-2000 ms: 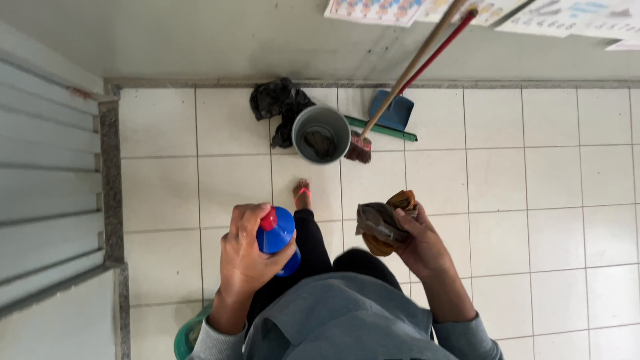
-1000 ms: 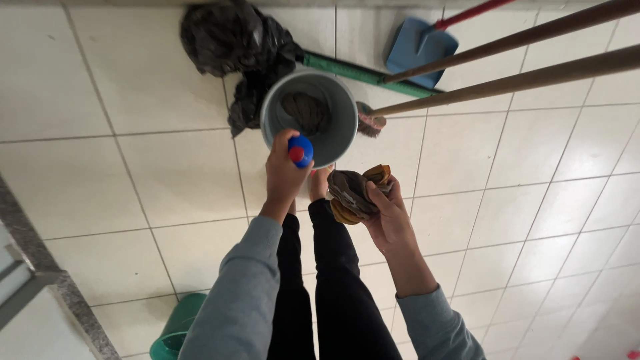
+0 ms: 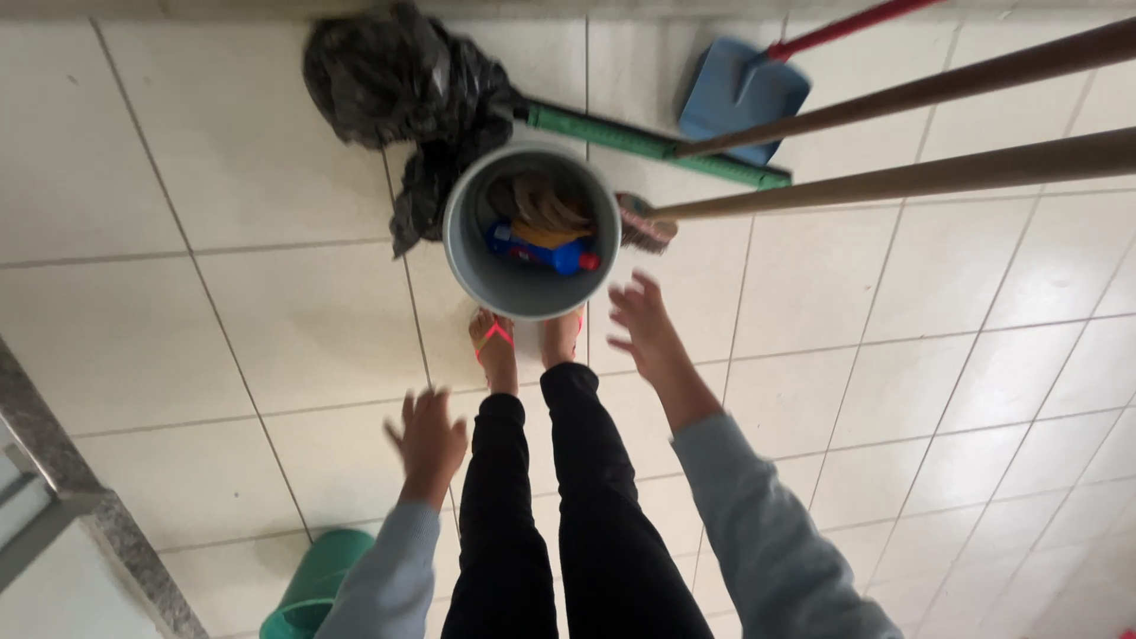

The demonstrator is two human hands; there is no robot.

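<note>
A grey plastic bucket (image 3: 454, 257) stands on the tiled floor just in front of my feet. Inside it lie a blue plastic bottle with a red cap (image 3: 532, 250) and crumpled brown and orange cloths (image 3: 550, 209). My left hand (image 3: 429, 441) is below and left of the bucket, fingers apart, holding nothing. Near the bucket's lower right side is my right hand (image 3: 646, 327), slightly blurred, also empty with spread fingers. Neither hand appears to touch the bucket.
Black plastic bags (image 3: 390, 80) lie left of the bucket. Behind it is a green squeegee (image 3: 612, 133); a blue dustpan (image 3: 745, 98) is farther right. A broom's bristle head (image 3: 646, 224) rests beside the bucket, its wooden handle extending right. A green bucket (image 3: 328, 577) is at lower left.
The blue bottle and the cloths, earlier in my left and right hands, are now in the grey bucket. Both hands have let go; my left hand has moved back from the bucket.
</note>
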